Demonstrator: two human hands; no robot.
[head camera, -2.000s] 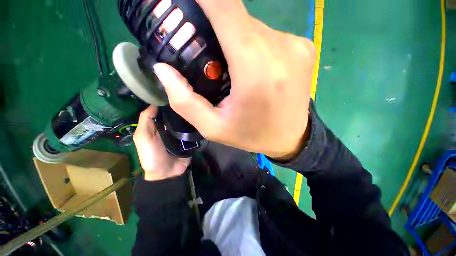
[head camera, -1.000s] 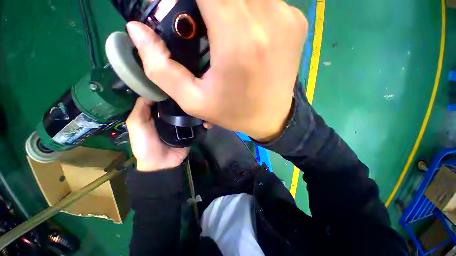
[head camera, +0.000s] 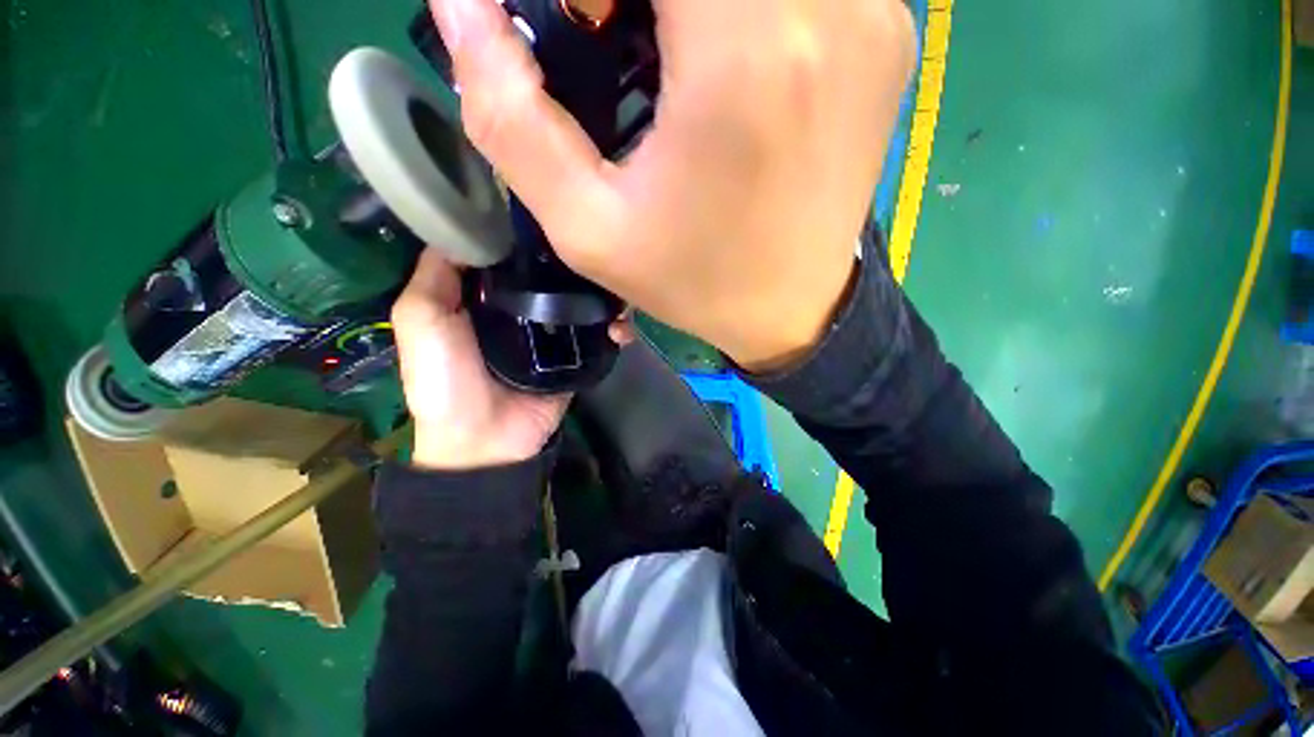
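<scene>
A black desk fan (head camera: 569, 108) is held between my hands at the top centre, its head partly cut off by the top edge. My right hand (head camera: 721, 173) grips the fan head from the right, thumb near the buffing wheel. My left hand (head camera: 468, 374) holds the fan base (head camera: 541, 346) from below. The off-white buffing wheel (head camera: 396, 151) of the green bench polisher (head camera: 274, 274) stands just left of the fan's black support. Whether wheel and fan touch cannot be told. A copper-orange ring (head camera: 587, 12) shows on the fan at the top edge.
The polisher's second wheel (head camera: 108, 400) is at the left, above an open cardboard tray (head camera: 238, 497). A black cord (head camera: 274, 79) runs up behind the polisher. A long brownish bar (head camera: 173, 583) crosses the lower left. A blue trolley (head camera: 1225, 576) with cartons stands at the far right.
Both hands have raised the fan towards the top of the picture, so its ribbed cage is now mostly out of view. The copper-orange ring has moved up to the top edge.
</scene>
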